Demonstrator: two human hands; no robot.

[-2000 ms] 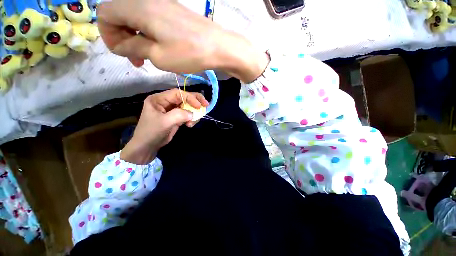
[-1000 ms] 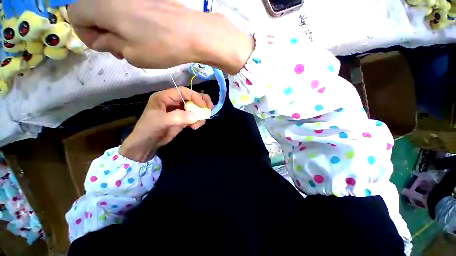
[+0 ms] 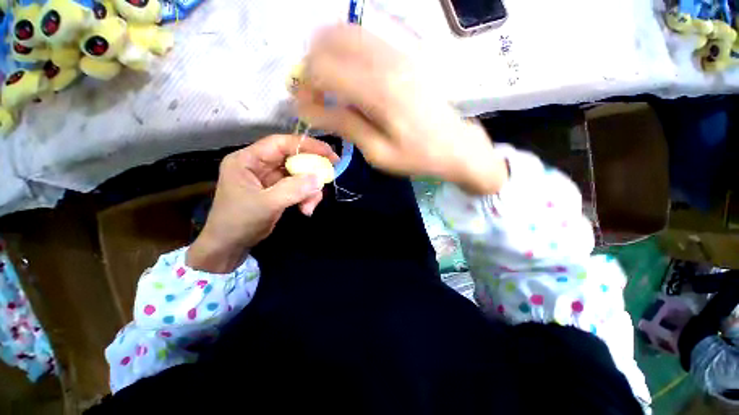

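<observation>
My left hand (image 3: 263, 182) pinches a small pale yellow oval end piece (image 3: 310, 167) between thumb and fingers, above my dark-clothed lap. A light blue plush tube (image 3: 344, 159) curves beside it, mostly hidden behind my right hand. My right hand (image 3: 365, 101) is raised above the end piece and blurred by motion. Its fingers are bent, but whether they grip a needle or thread cannot be made out. A pale thread (image 3: 300, 139) runs up from the end piece towards my right hand. Another thin thread loop (image 3: 348, 194) hangs to its right over the lap.
Yellow plush toys with red-and-black eyes (image 3: 65, 40) are piled at the table's upper left, more (image 3: 713, 40) at the far right. A phone (image 3: 476, 14) lies on the white-covered table (image 3: 567, 57). Cardboard boxes (image 3: 628, 170) stand below. A pinkish object (image 3: 668, 324) is at lower right.
My right hand has come back from the upper left, moving right and closer to the end piece. My left hand still pinches the end piece, and less of the blue tube shows.
</observation>
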